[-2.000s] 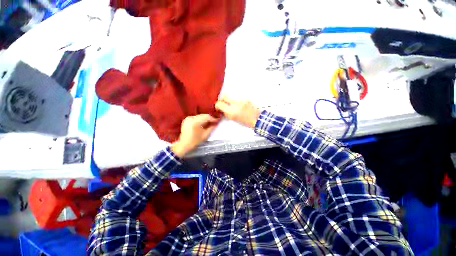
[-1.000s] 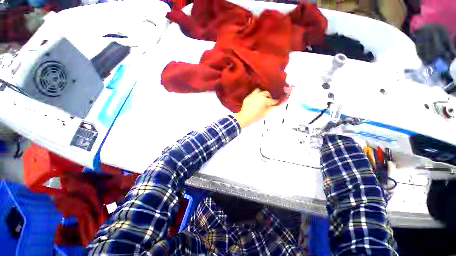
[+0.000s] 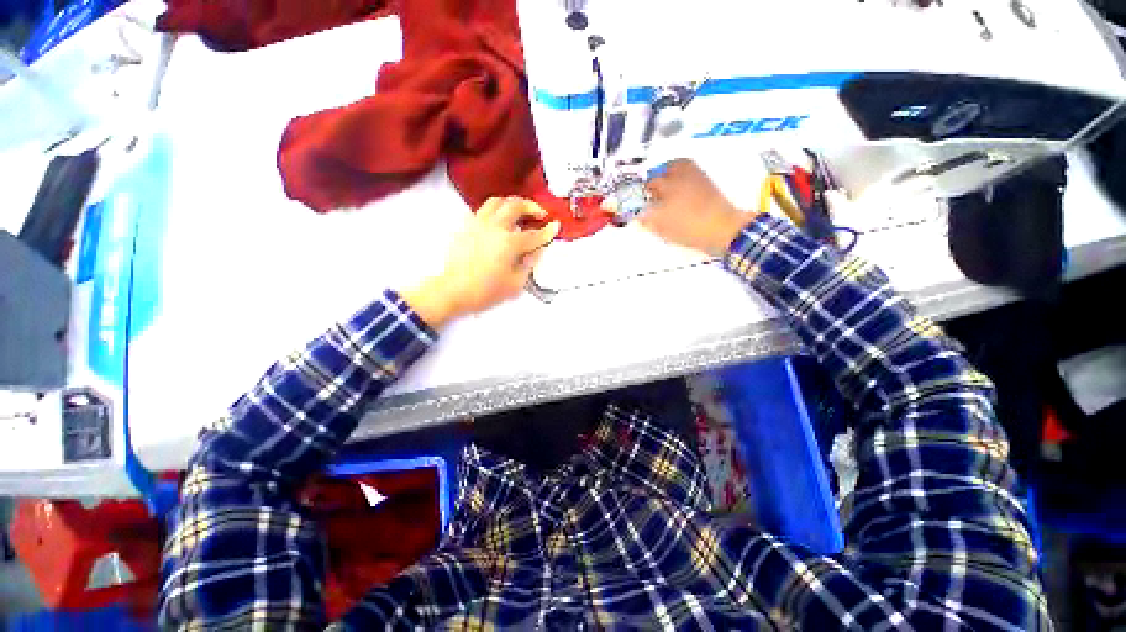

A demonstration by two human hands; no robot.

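The red garment (image 3: 463,105) lies bunched on the white table, with a narrow end reaching the presser foot and needle area (image 3: 608,185) of the sewing machine (image 3: 766,111). My left hand (image 3: 494,253) pinches the garment's edge just left of the needle area. My right hand (image 3: 685,207) is right beside the presser foot at the garment's end; its fingertips are partly hidden by the metal parts, so its hold on the cloth is not clear.
Yellow-and-red-handled scissors (image 3: 790,195) lie right of my right hand with a dark cord. A grey housing (image 3: 35,278) stands at far left. Below the table edge (image 3: 593,367) are a blue crate (image 3: 447,488) with red cloth and a red stool (image 3: 74,543). Dark cloth (image 3: 1006,228) is at right.
The garment's end has come to the needle area. My left hand has moved with it, and my right hand, hidden behind machine parts a second ago, now shows beside the presser foot.
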